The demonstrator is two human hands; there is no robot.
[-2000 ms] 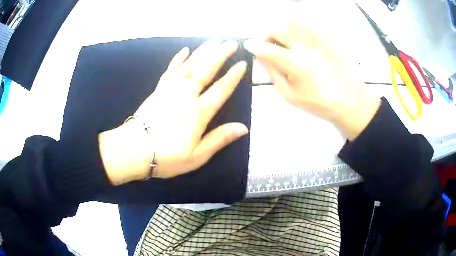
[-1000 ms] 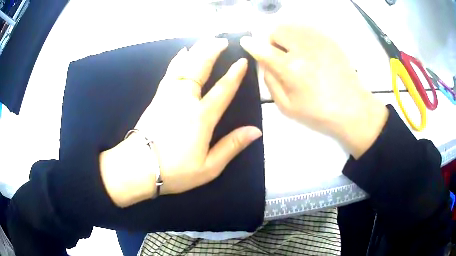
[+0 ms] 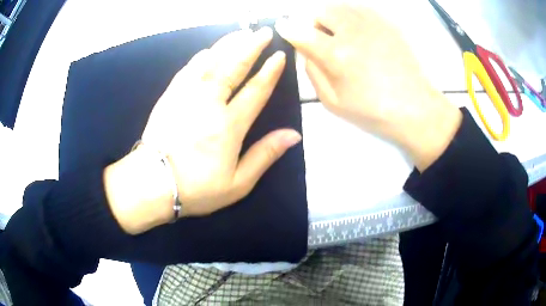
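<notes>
A dark panel (image 3: 263, 224) lies flat on the white table, its front end reaching over the table edge. A thin white panel edge (image 3: 248, 267) shows beneath it there. My left hand (image 3: 206, 128) lies flat on the dark panel, palm down, fingers spread and pointing away from me. My right hand (image 3: 371, 83) is at the panel's far right corner, thumb and forefinger together at the edge. What the fingertips pinch is washed out by glare. The presser foot area (image 3: 257, 23) is at the top, too bright to make out.
Shears (image 3: 488, 89) with one yellow and one red loop lie at the right, with small snips (image 3: 528, 89) beside them. Ruler tape (image 3: 371, 225) runs along the table's front edge. Another dark piece (image 3: 30, 60) lies far left. A checked cloth (image 3: 353, 275) covers my lap.
Against one second ago, the dark panel and both hands sit slightly higher and further left in view. The shears and table edge have also shifted up. The hands keep nearly the same pose.
</notes>
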